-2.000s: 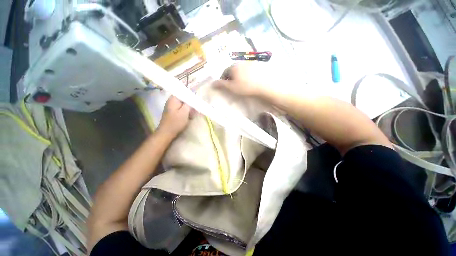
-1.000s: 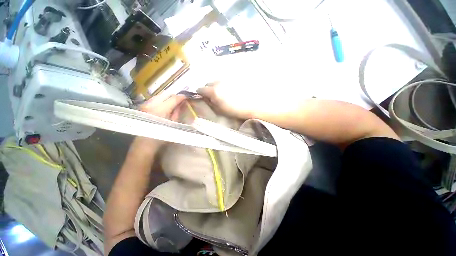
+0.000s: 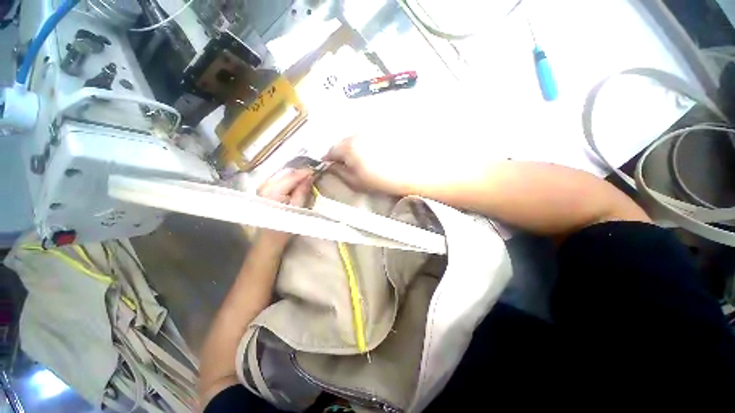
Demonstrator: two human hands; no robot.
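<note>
A beige bag body (image 3: 314,298) lies over my lap and the table's front edge, with yellow tape (image 3: 351,294) down its seam and a dark zipper (image 3: 322,383) at its opening. A pale strap (image 3: 266,216) stretches across it to the left, over my left forearm. My left hand (image 3: 288,187) grips the bag's far edge. My right hand (image 3: 345,161) pinches the same edge close beside it, with a small shiny or dark piece at the fingertips, too small to name. The yellow clamp frame (image 3: 262,125) is just beyond my hands.
The white machine head (image 3: 105,181) with a red button stands at left. Stacked beige bags (image 3: 68,314) hang at lower left. Red and black snips (image 3: 380,84) and a blue-handled tool (image 3: 545,74) lie on the white table (image 3: 483,121). Looped straps (image 3: 685,189) are at right.
The bag's far edge and both hands have come away from the clamp frame towards me. The hands are now close together. The strap has swung lower across the left forearm.
</note>
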